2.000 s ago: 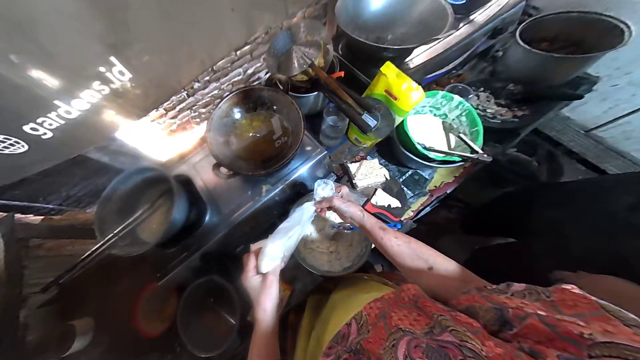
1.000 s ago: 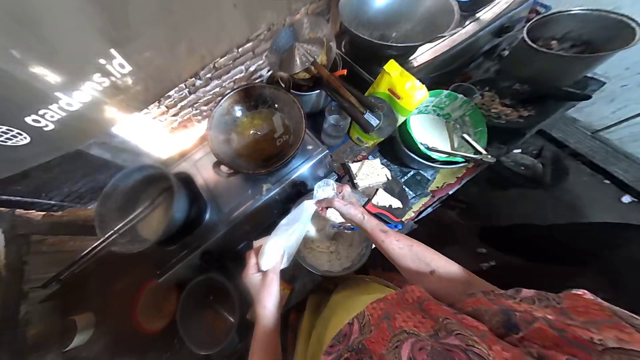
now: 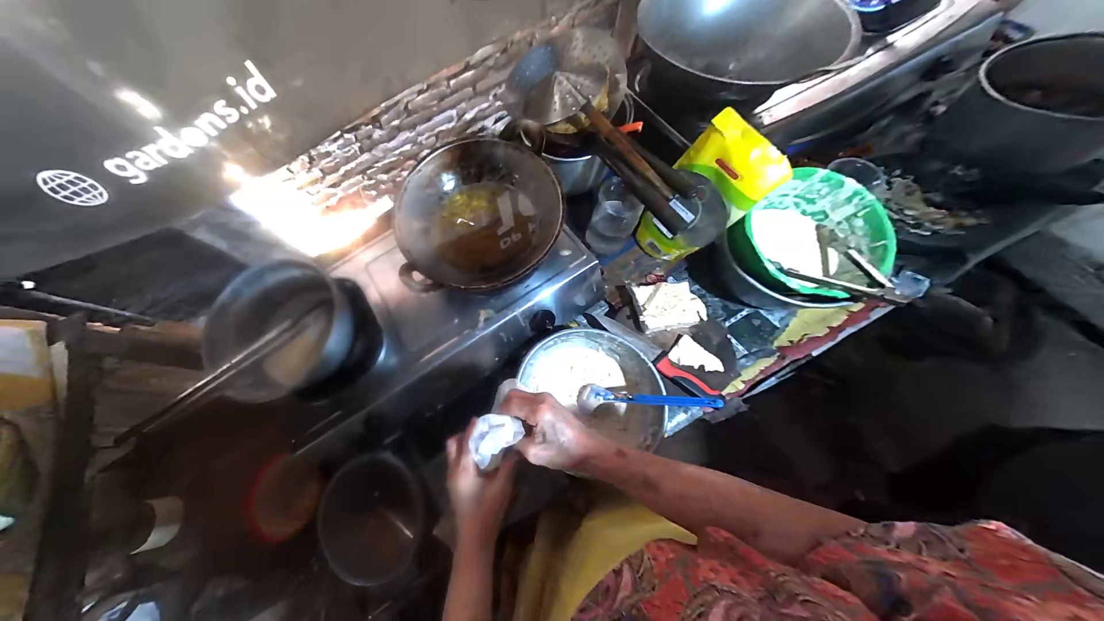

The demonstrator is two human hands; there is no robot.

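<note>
My left hand [image 3: 480, 483] and my right hand [image 3: 549, 431] are together, closed around a translucent plastic bag [image 3: 496, 438] with whitish contents. Just beyond them, a metal bowl [image 3: 653, 358] holds white powder or batter. A spoon with a blue handle [image 3: 668, 400] lies across this bowl, its head over the white stuff. Beside the bowl, a knife with a red and black handle [image 3: 686, 377] lies by white pieces [image 3: 668, 306] on a dark board.
A wok with oil [image 3: 479, 216] sits on a metal gas stove [image 3: 483, 323]. A pot with a long utensil [image 3: 272, 332] stands left. A green basin [image 3: 875, 216] holding tongs, a yellow pouch [image 3: 733, 159] and a plastic jar [image 3: 690, 228] stand right. Below left is a dark bucket [image 3: 371, 517].
The bag was stretched out between my hands; now it is bunched, and my right hand has come back beside my left. The spoon and the bowl's white contents are now more exposed.
</note>
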